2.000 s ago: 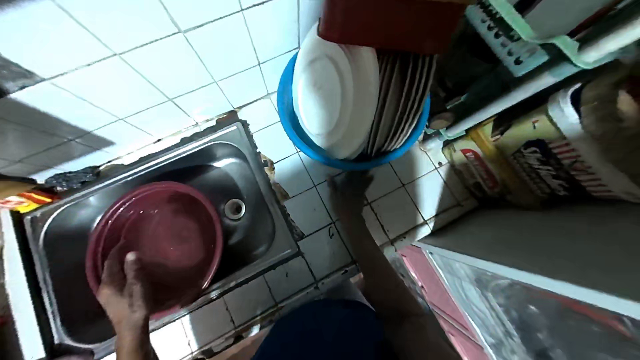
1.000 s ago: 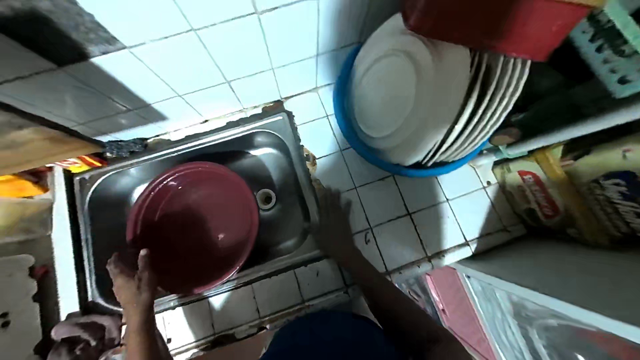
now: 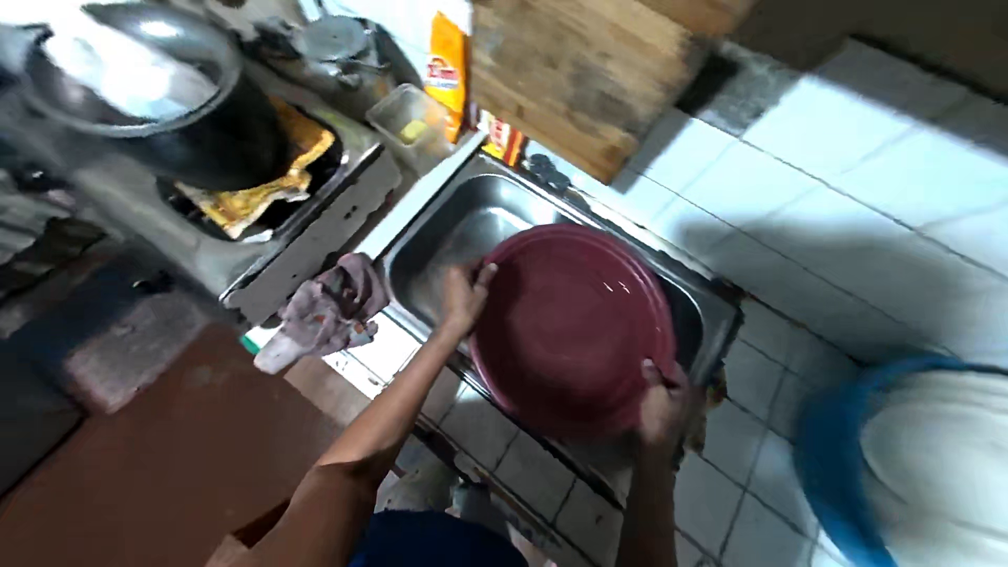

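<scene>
A round dark-red plastic basin (image 3: 571, 331) sits over the stainless steel sink (image 3: 441, 276), covering much of the bowl and the drain. My left hand (image 3: 465, 298) grips the basin's left rim, thumb on the inner side. On the lower right rim, my right hand (image 3: 663, 402) has hold of it too, with the thumb inside and the other fingers hidden below. Inside, the basin shows small glints and no solid object.
A large pot (image 3: 181, 102) stands on a stove at the upper left. A crumpled cloth (image 3: 331, 307) lies left of the sink. A wooden board (image 3: 583, 79) juts out above it. A blue tub (image 3: 839, 457) of white plates stands at the right.
My right hand has moved from the tiled counter to the basin's right rim, and both hands now hold the basin. The view has swung left, bringing in the stove and pot.
</scene>
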